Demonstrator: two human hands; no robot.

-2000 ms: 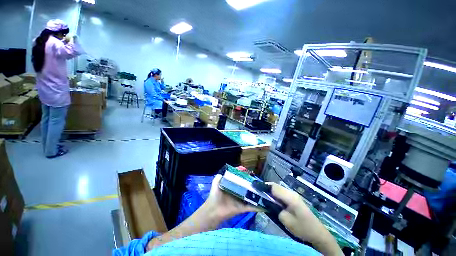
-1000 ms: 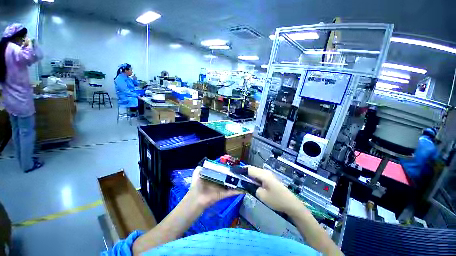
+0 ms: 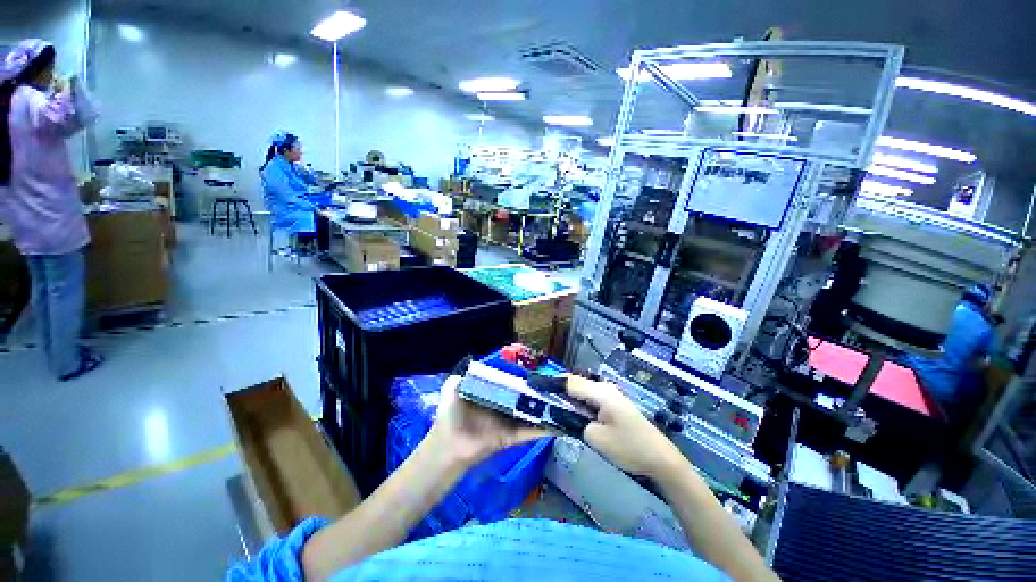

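My left hand (image 3: 464, 429) holds the left end of a silver-grey block (image 3: 500, 390) in front of my body. My right hand (image 3: 613, 423) is at the block's right end, with black finger cots (image 3: 565, 414) on its fingertips. A green edge shows along the block's far side. Small red pieces (image 3: 520, 354) show just beyond it. The block is tilted a little. The undersides of both hands' grips are partly hidden.
A black tote (image 3: 415, 332) stands ahead, with blue plastic sheets (image 3: 416, 412) beside it. A long open carton tray (image 3: 290, 446) is at lower left. The machine bench (image 3: 693, 412) is at right; a ridged dark slab (image 3: 909, 548) is at lower right. People are in the background.
The view has turned right since the earliest frame, bringing the ridged slab and a person in blue at right into view. Both hands still hold the block.
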